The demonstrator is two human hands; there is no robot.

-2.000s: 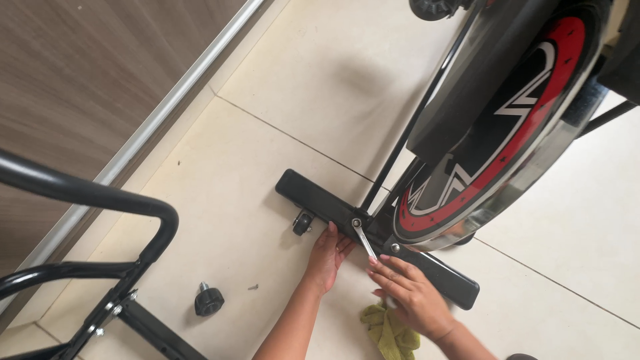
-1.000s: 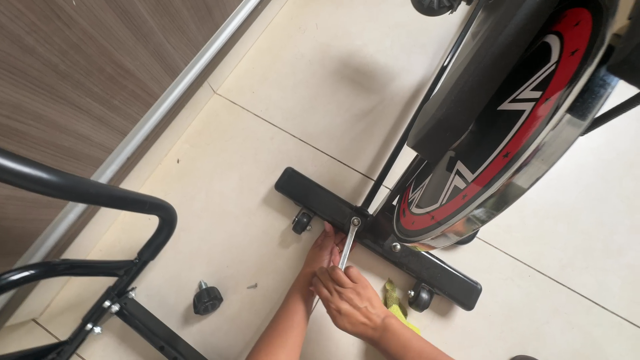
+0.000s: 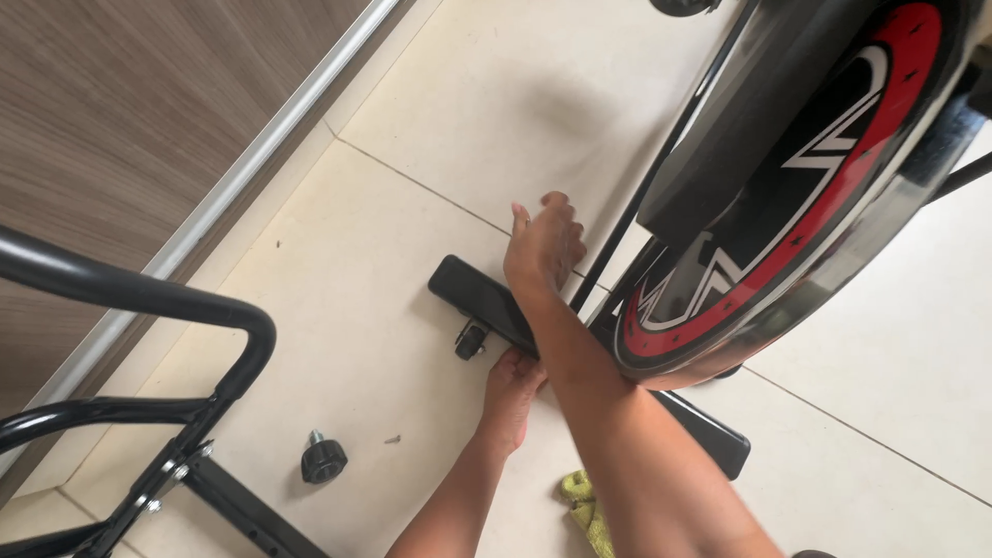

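The black stabiliser bar [image 3: 480,298] of an exercise bike lies at an angle on the floor, its middle hidden behind my right forearm. My left hand [image 3: 513,391] touches the bar's near edge, beside a small black caster wheel [image 3: 470,339]; its fingertips are partly hidden. Above the far side of the bar is my right hand [image 3: 546,244], fingers loosely curled and palm mostly turned out of sight, so whether it holds anything cannot be seen. The bike's flywheel [image 3: 814,201], black with a red ring and chrome rim, stands to the right. No wrench shows.
A black tubular frame [image 3: 139,287] with bolts occupies the left side. Near it on the tiles lie a black threaded knob [image 3: 323,460] and a tiny scrap [image 3: 393,439]. A yellow-green cloth [image 3: 587,515] is below my right forearm. A wood-grain cabinet panel [image 3: 139,101] borders the upper left.
My right hand has left the near side of the bar and reached across it to the far side. The wrench seen on the bolt earlier is out of sight. My left hand stays by the bar.
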